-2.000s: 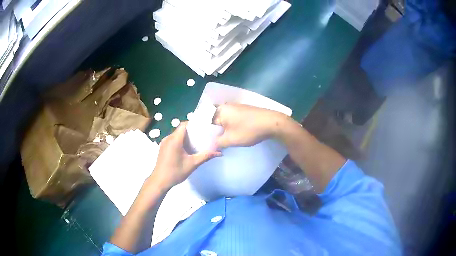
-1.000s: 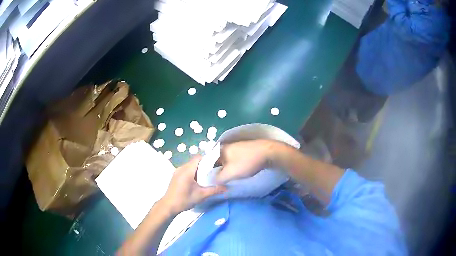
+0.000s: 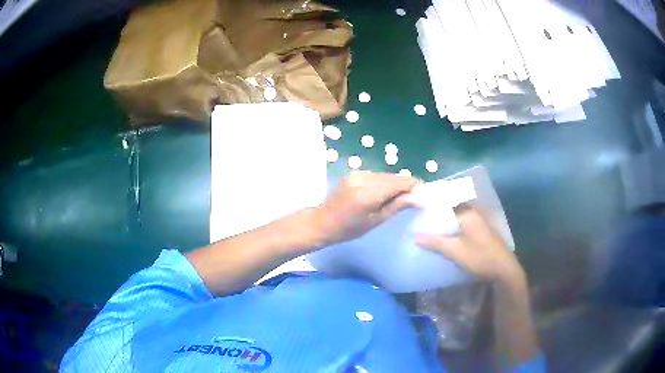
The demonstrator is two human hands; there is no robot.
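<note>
A white paperboard blank (image 3: 379, 255) lies slanted in front of my chest, its middle folded up between my hands. My left hand (image 3: 361, 207) grips the folded part from the left, fingertips at its upper edge. My right hand (image 3: 477, 244) holds the same blank from the right, fingers partly behind a raised flap. Coin-sized white discs (image 3: 367, 141) are scattered on the green table just beyond the blank. A stack of white blanks (image 3: 266, 171) lies to the left, partly under my left forearm.
A torn brown paper bundle (image 3: 164, 65) stands at the far left, with a few discs on its crumpled paper. An uneven pile of folded white pieces (image 3: 510, 65) stands at the far right. Clear crumpled plastic (image 3: 452, 313) is near my lap. The green tabletop (image 3: 73, 189) extends left.
The view has swung, so the bundle now shows at the top and the pile at the upper right. The blank is less curled upward, and my right hand has moved to its right side.
</note>
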